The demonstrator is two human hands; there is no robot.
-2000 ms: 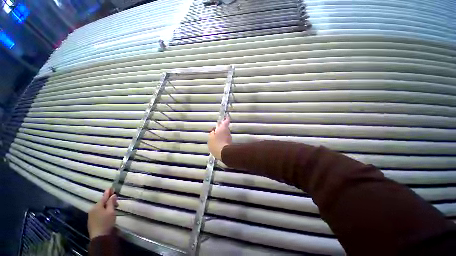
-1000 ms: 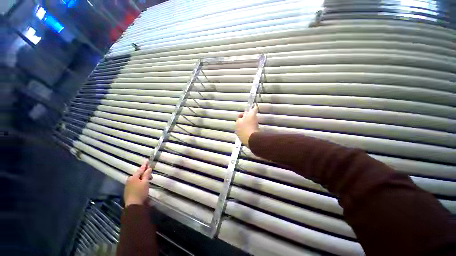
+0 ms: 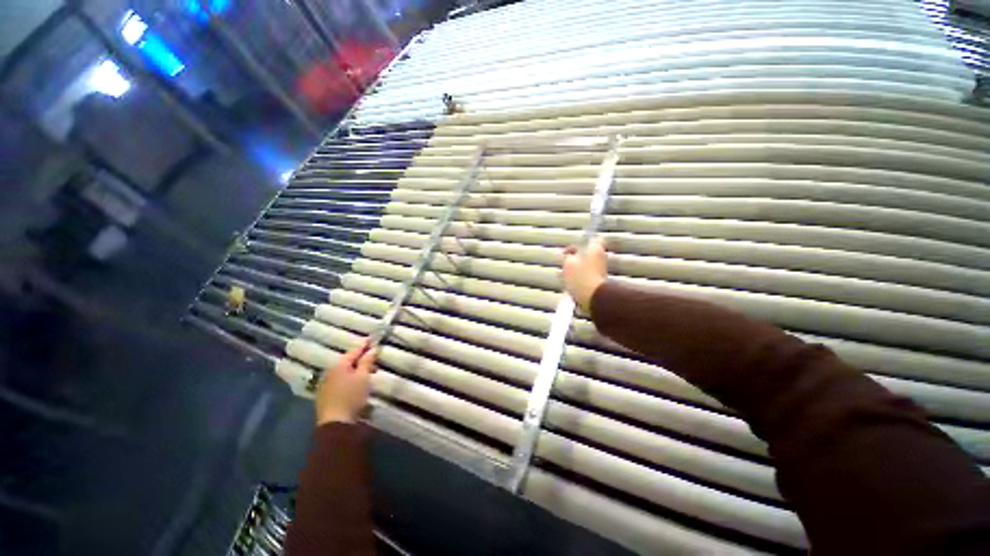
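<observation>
A narrow silver metal frame (image 3: pixel 556 350) lies over the beige fabric ridges (image 3: pixel 738 255), its far end near the white section and its near end at the table's low edge. Thin rods stick inward from its left rail. My left hand (image 3: pixel 345 386) grips the left rail near its lower end. My right hand (image 3: pixel 586 274) grips the right rail around its upper middle. Whether the frame touches the fabric or hovers just above it, I cannot tell.
Bare dark tubes (image 3: pixel 315 228) lie left of the beige fabric, with a small tan block (image 3: pixel 236 300) near their outer corner. Bluish-white ridges (image 3: pixel 673 54) run along the far side. A low rack (image 3: pixel 261 527) shows at the bottom, beside a dark floor (image 3: pixel 141 434).
The view has swung left, showing more bare tubes and floor. The frame and both hands have moved left over the ridges toward the fabric's left end. Both hands keep their hold.
</observation>
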